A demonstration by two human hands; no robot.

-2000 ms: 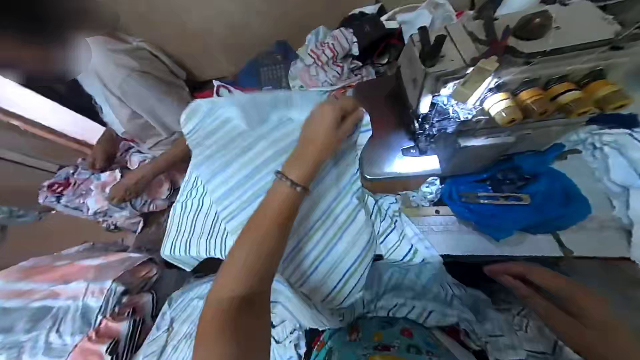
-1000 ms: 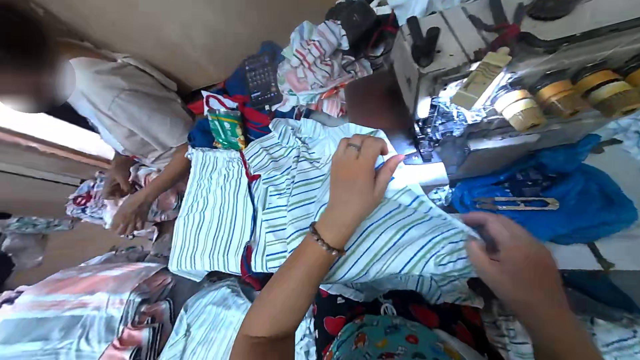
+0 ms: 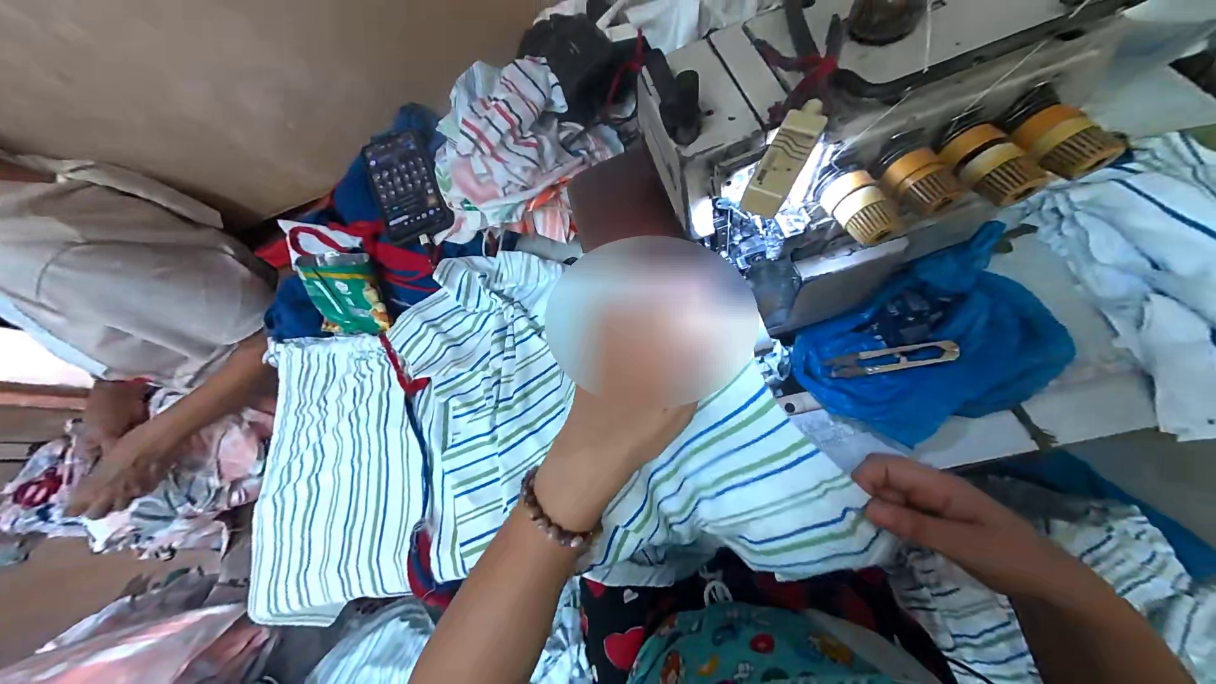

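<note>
A striped cloth garment (image 3: 760, 475) in white, blue and green lies spread before me. My left hand (image 3: 636, 361), with a beaded bracelet at the wrist, is over its upper middle; a blurred oval covers the fingers, so their grip is hidden. At the garment's right edge, the fingers of my right hand (image 3: 912, 494) pinch the cloth. To the left rests a folded striped cloth piece (image 3: 332, 475) with a gathered top edge. An industrial sewing machine (image 3: 722, 104) with its lamp lit stands just beyond the garment.
Thread snips (image 3: 893, 359) lie on a blue plastic bag (image 3: 1016, 356) at the right. Yellow thread-tension knobs (image 3: 926, 176) line the machine. A phone (image 3: 407, 185) and green packet (image 3: 342, 290) lie among fabrics. At the left, another person's hands (image 3: 109, 465) touch printed cloth.
The garment, lifted in my left hand two seconds ago, now lies spread lower down. My right hand, apart from it then, has come to its right edge.
</note>
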